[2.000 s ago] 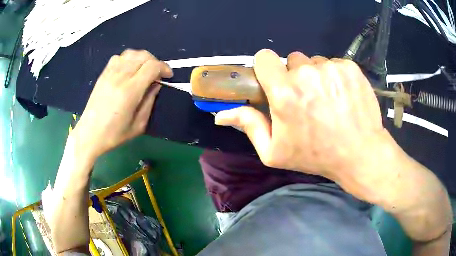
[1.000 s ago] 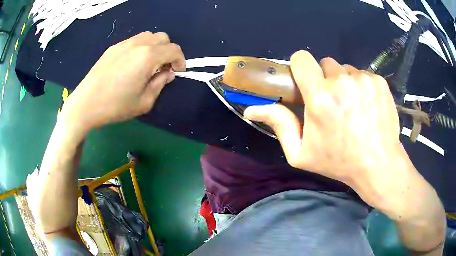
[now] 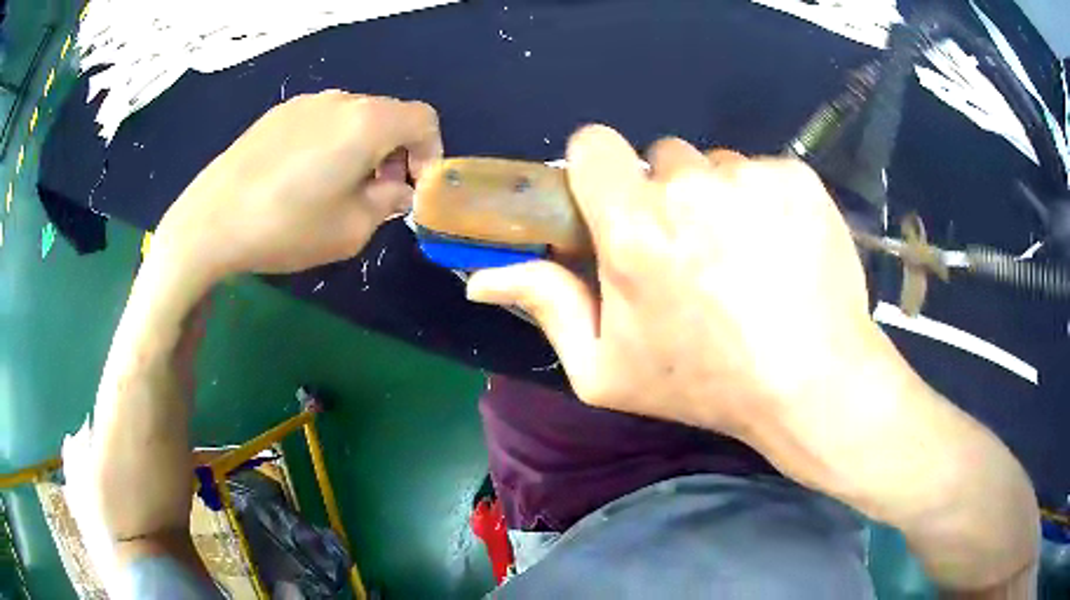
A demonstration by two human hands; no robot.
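Note:
My right hand point(image 3: 704, 281) grips the brown handle of the steam iron point(image 3: 499, 202), which has two screws on top and a blue piece beneath by the thumb. The iron lies on the dark cloth point(image 3: 469, 70); its body is mostly hidden under handle and hand. My left hand point(image 3: 317, 182) is at the iron's front end, fingers pinched together at a white fabric strip point(image 3: 410, 219), of which only a tiny bit shows. Another white strip point(image 3: 956, 342) lies on the cloth right of my right wrist.
A broad pile of white strips point(image 3: 223, 41) lies along the far left edge. More strips point(image 3: 968, 94) lie at the far right. The steam hose point(image 3: 839, 111) and a spring-wrapped cable point(image 3: 1015, 270) with a tan tie run behind the iron. A yellow-framed cart point(image 3: 323, 492) stands below on the green floor.
The iron and my right hand moved right, then back left up to my left fingers. My left hand shifted slightly right. The strip between hand and iron is now nearly hidden.

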